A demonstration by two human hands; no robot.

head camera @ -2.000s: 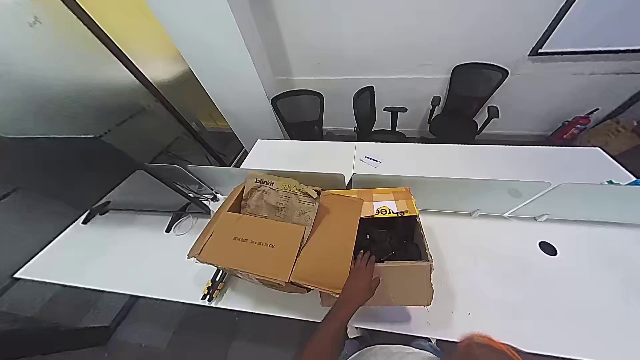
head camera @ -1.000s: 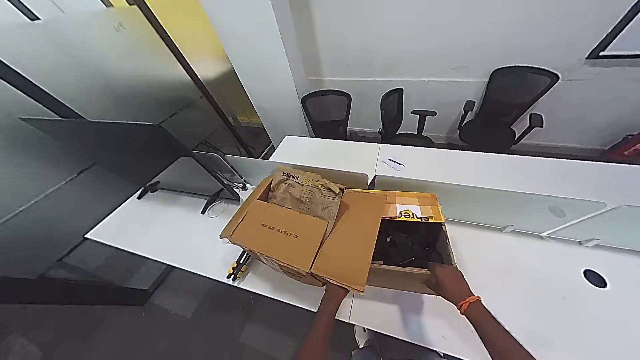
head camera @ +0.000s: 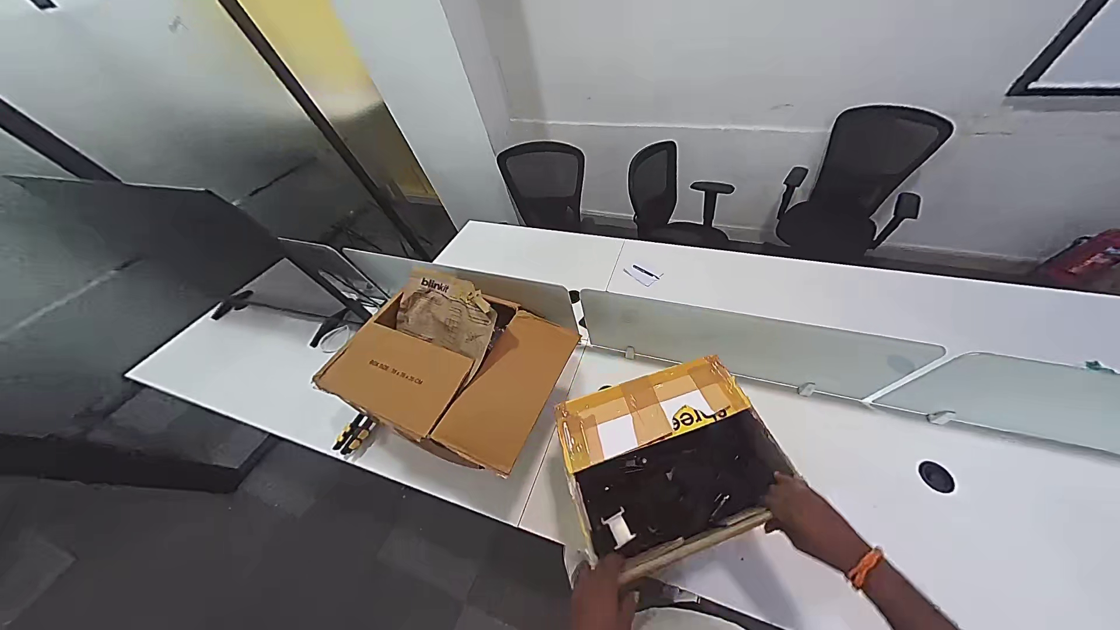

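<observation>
An open cardboard box [head camera: 647, 442] with yellow tape on its raised flap holds black items and a small white piece [head camera: 618, 528]. My left hand [head camera: 604, 595] grips its near left corner, and my right hand [head camera: 809, 521], with an orange band at the wrist, grips its near right corner. The box is tilted and turned at the desk's near edge. To its left on the desk, a larger cardboard box [head camera: 411, 376] stands with flaps spread and a crumpled brown paper bag [head camera: 446, 315] in its top. Black-and-yellow tools [head camera: 353, 434] lie beside it.
The white desk [head camera: 875, 542] has a frosted divider [head camera: 744, 337] along its back and a round black cable grommet [head camera: 936, 477]. A monitor [head camera: 289, 289] stands at the left end. Behind are another white desk [head camera: 744, 271] with paper and a pen, and several mesh chairs [head camera: 875, 175].
The yellow-taped box has moved away from the larger box, toward me and to the right, and its opening has turned. My left hand has gone from the larger box's flap to the taped box.
</observation>
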